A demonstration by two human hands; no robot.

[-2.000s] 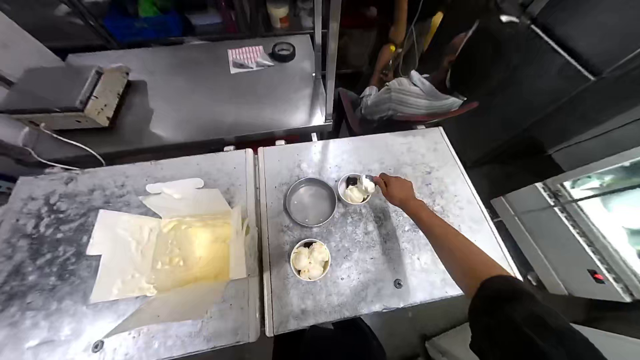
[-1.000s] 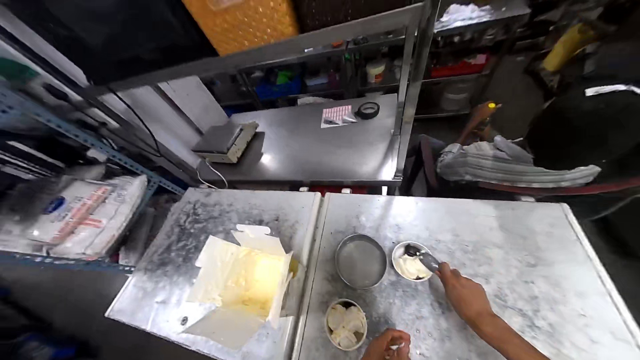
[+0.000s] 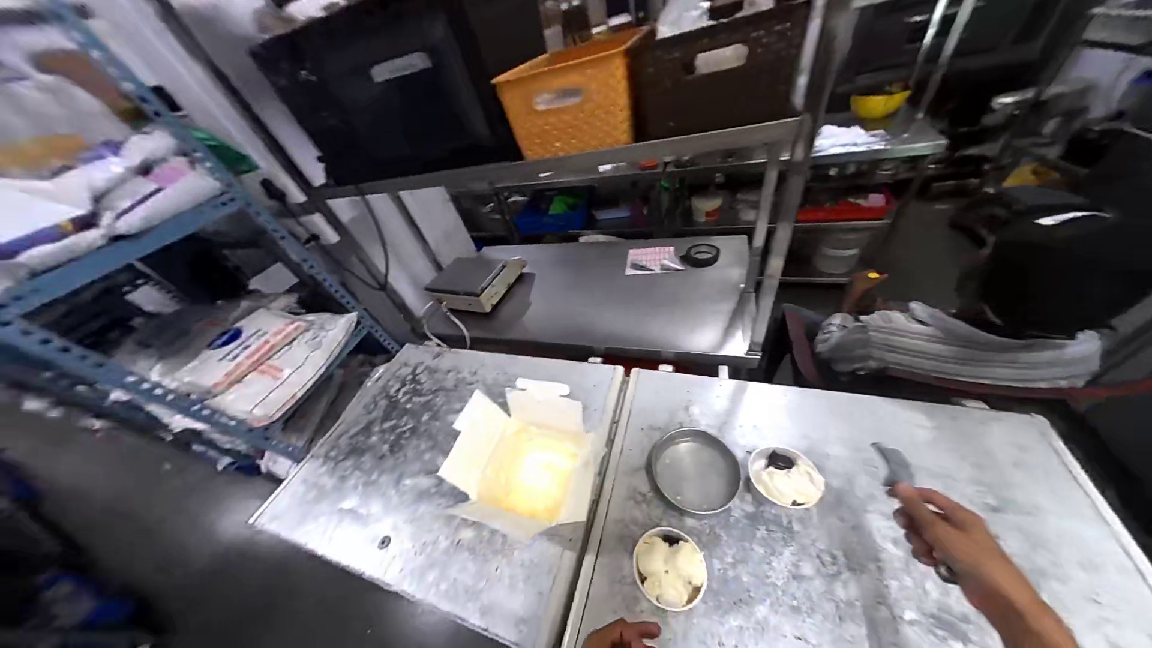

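Observation:
My right hand (image 3: 949,535) is closed around the handle of a metal scoop (image 3: 894,465), held over the right-hand metal worktop. To its left stands a white cup (image 3: 787,478) of pale cream with a dark piece on top. Beside that cup is a round metal pan (image 3: 694,471). Nearer me is a second cup (image 3: 670,570) holding several pale scoops. My left hand (image 3: 623,634) shows only partly at the bottom edge, just below this cup, and nothing is seen in it. An open carton (image 3: 531,472) of pale yellow cream sits on the left worktop.
Behind the worktops, a steel table (image 3: 594,306) carries a scale (image 3: 475,282), a patterned sheet (image 3: 655,260) and a roll of black tape (image 3: 701,256). Above it an orange basket (image 3: 576,94) rests on a shelf. A blue metal rack (image 3: 126,236) with packages stands left. Folded cloth (image 3: 963,346) lies behind at right.
My right hand has moved the scoop away from the right cup, where it was one second ago. A dark piece now shows on that cup's cream. The view has swung up and left.

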